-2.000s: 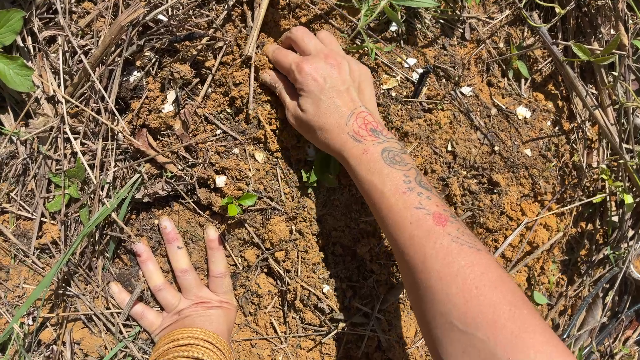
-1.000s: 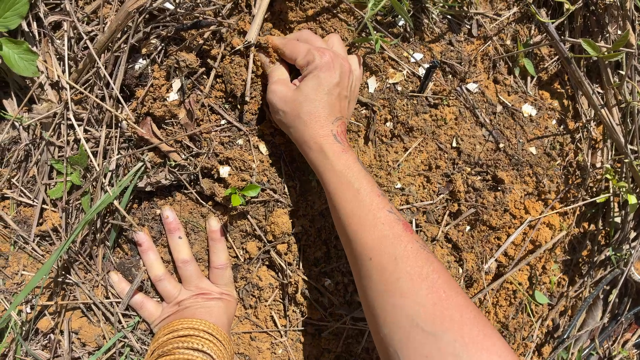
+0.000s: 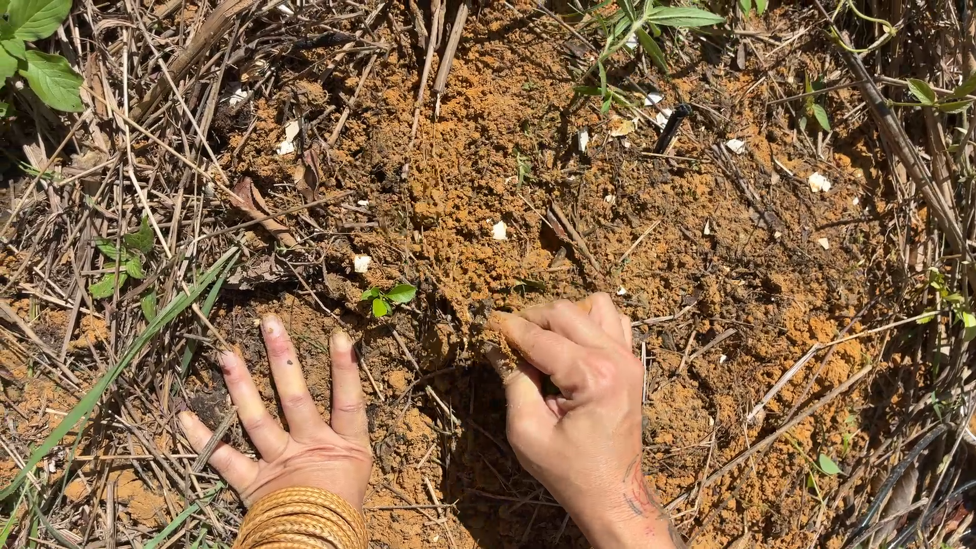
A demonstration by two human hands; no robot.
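My left hand (image 3: pixel 297 427) lies on the ground at the lower left, fingers spread, with woven golden bangles (image 3: pixel 301 522) at the wrist. Lower centre, my right hand (image 3: pixel 576 381) has its thumb and forefinger pinched together just above the orange soil (image 3: pixel 488 175). A bit of soil clings to those fingertips, and a thin root or fibre seems to run up from them; what exactly they pinch is too small to tell. A small green seedling (image 3: pixel 386 299) stands between the hands, nearer my left fingertips.
Dry stalks and straw (image 3: pixel 99 175) cover the left side. A black stub (image 3: pixel 672 128) sticks out of the soil at the upper right, near white shell-like fragments (image 3: pixel 818 182). Leafy weeds (image 3: pixel 663 17) grow at the top, and a black hose or cable (image 3: pixel 900 473) runs at the lower right.
My right hand has come from the top of the soil patch down to the lower centre, uncovering loose orange soil there. My left hand remains spread on the ground.
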